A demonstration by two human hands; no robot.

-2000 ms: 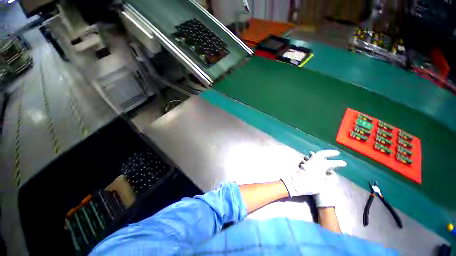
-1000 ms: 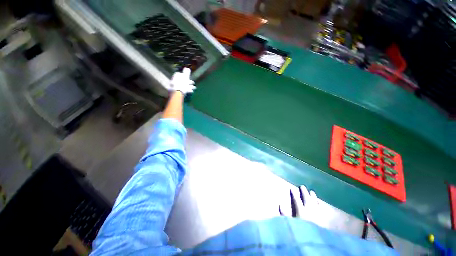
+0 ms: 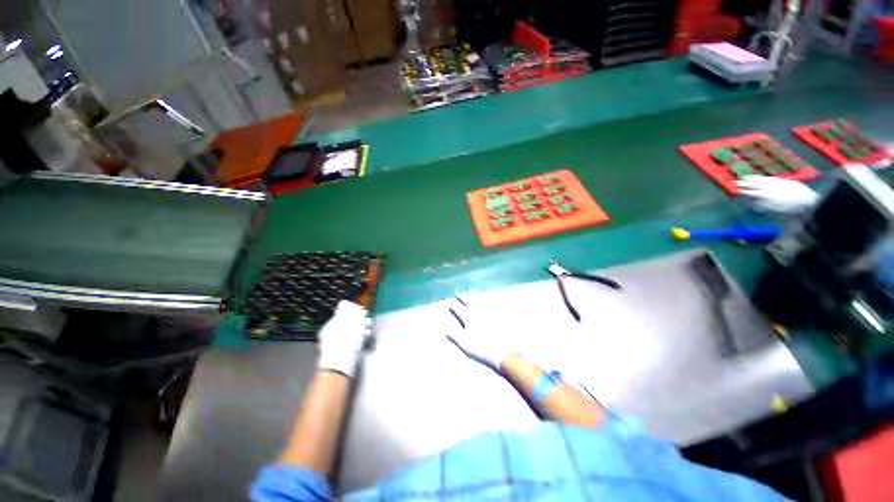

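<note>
A black solder pallet (image 3: 306, 284) with many small slots and an orange strip on its right side lies at the left end of the green belt. My left hand (image 3: 343, 338), in a white glove, grips its near right corner. My right hand (image 3: 471, 328) is over the bare metal sheet (image 3: 637, 333), its white glove almost lost in the glare; dark gaps show between spread fingers, and no held object shows. A blue strap is on my right wrist. Flush cutters (image 3: 578, 284) lie open on the sheet's back edge.
Red foam sheets with green boards lie on the belt, at the centre (image 3: 537, 208) and farther right. Another person's gloved hand (image 3: 779, 193) touches one at right. A blue tool with yellow tip (image 3: 730, 233), a black brush (image 3: 720, 299) and a dark device (image 3: 843, 221) are at right.
The view has swung right. My left hand has gone from reaching at the sloped belt to holding the pallet, which is now on the flat green surface. My right hand has moved forward over the sheet.
</note>
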